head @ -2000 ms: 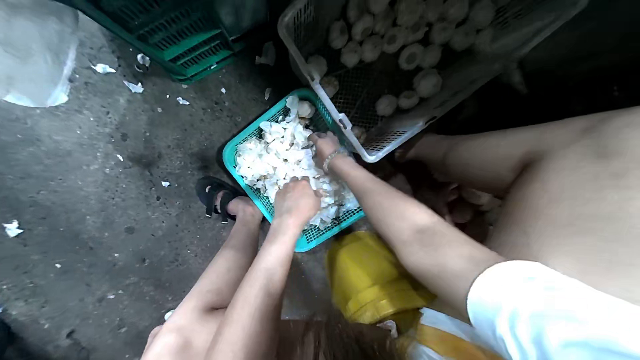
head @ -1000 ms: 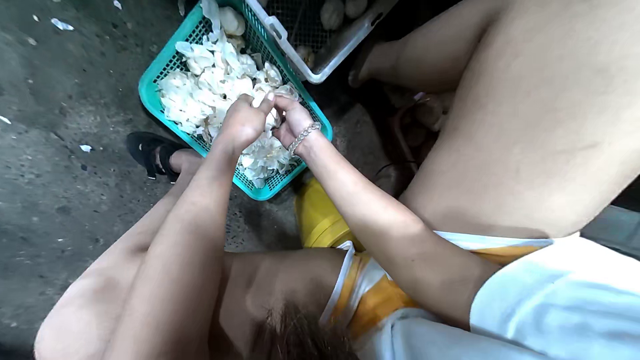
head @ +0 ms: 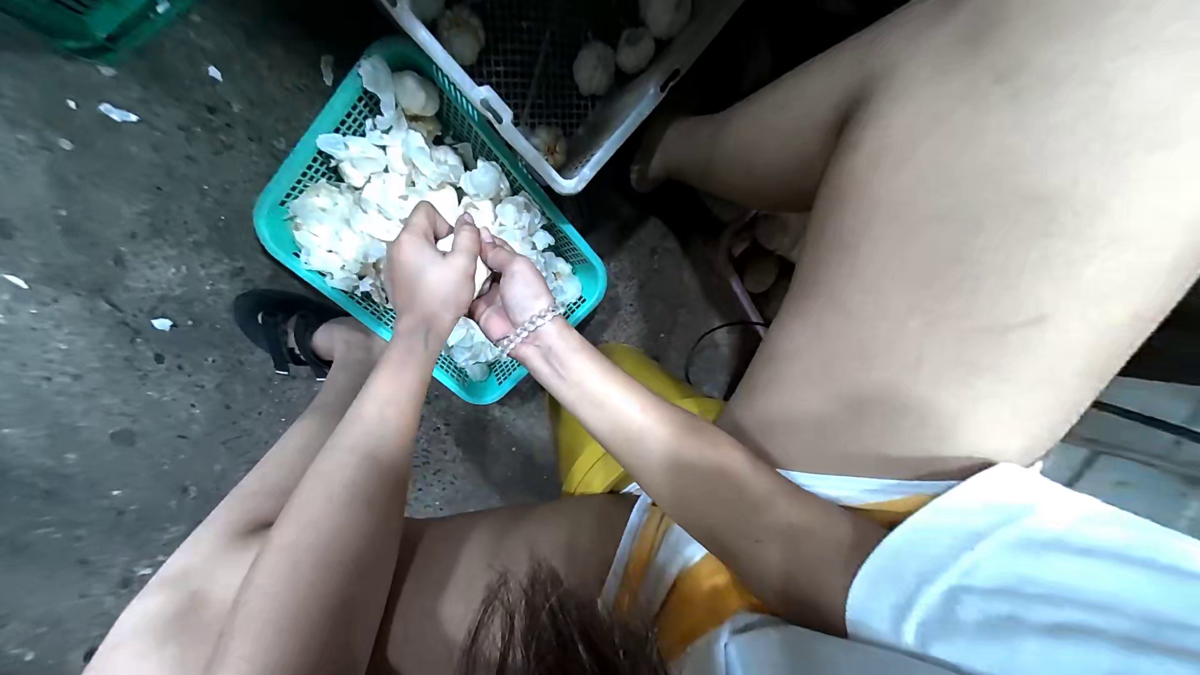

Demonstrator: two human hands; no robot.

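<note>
A green plastic basket (head: 272, 220) holds a heap of white garlic skins (head: 342, 225), with whole garlic bulbs (head: 416, 94) at its upper end. Over the heap my two hands meet. My left hand (head: 429, 267) is back up, its thumb and fingers pressed on a pale garlic bulb (head: 481, 274) that is mostly hidden. Beneath and to the right, my right hand (head: 514, 298), with a chain bracelet at the wrist, cups the same bulb with its fingertips near my left thumb.
A white plastic crate (head: 600, 155) with garlic bulbs stands against the basket's upper right side. A green crate (head: 94, 28) is at the top left. Below the basket is a yellow object (head: 600, 441). My sandalled foot (head: 291, 330) is beside the basket; skin scraps dot the concrete floor.
Two seconds ago my hands were apart on the heap of skins; now they are together around a bulb. The view has shifted and come closer.
</note>
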